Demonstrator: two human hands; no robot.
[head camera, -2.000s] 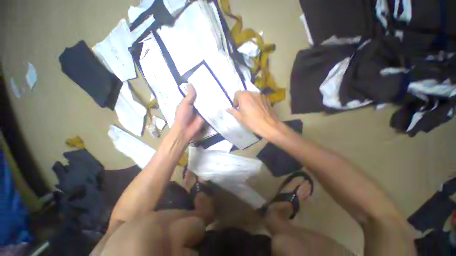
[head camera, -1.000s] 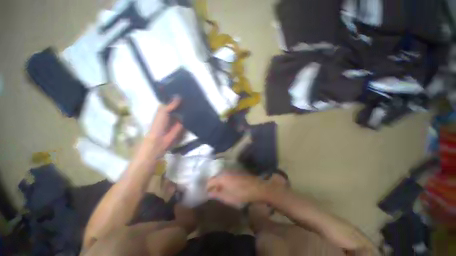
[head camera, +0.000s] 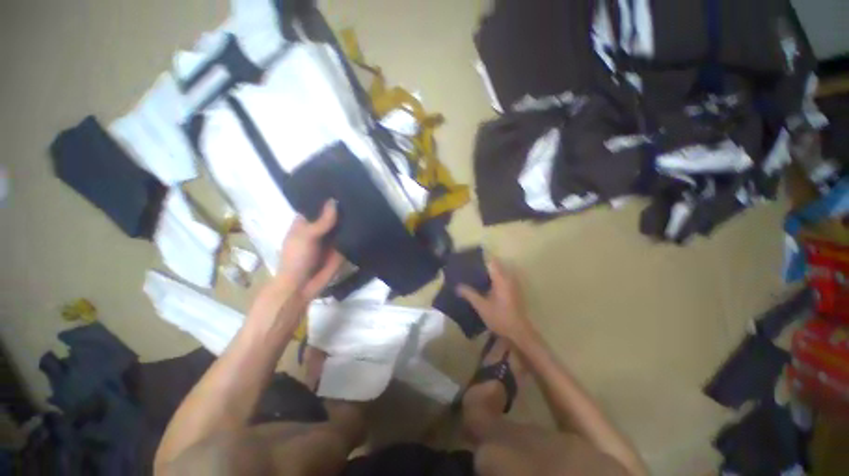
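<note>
My left hand holds a dark rectangular cut panel by its left edge, thumb on top, over the central white bundle. My right hand grips a smaller dark cut piece at its right side, just above or at the floor near my foot. White pieces lie between my feet below the held panel. Mustard ties lie crumpled along the bundle's right side. Narrow dark strips lie on the bundle.
Large dark-and-white bundles lie at the upper right. A folded dark piece and loose white pieces lie left. A dark heap is lower left. Red packages and dark pieces are at the right.
My right hand has moved from the white pieces near my feet up and right, onto the small dark piece, which is lifted or folded. My left hand keeps the dark panel.
</note>
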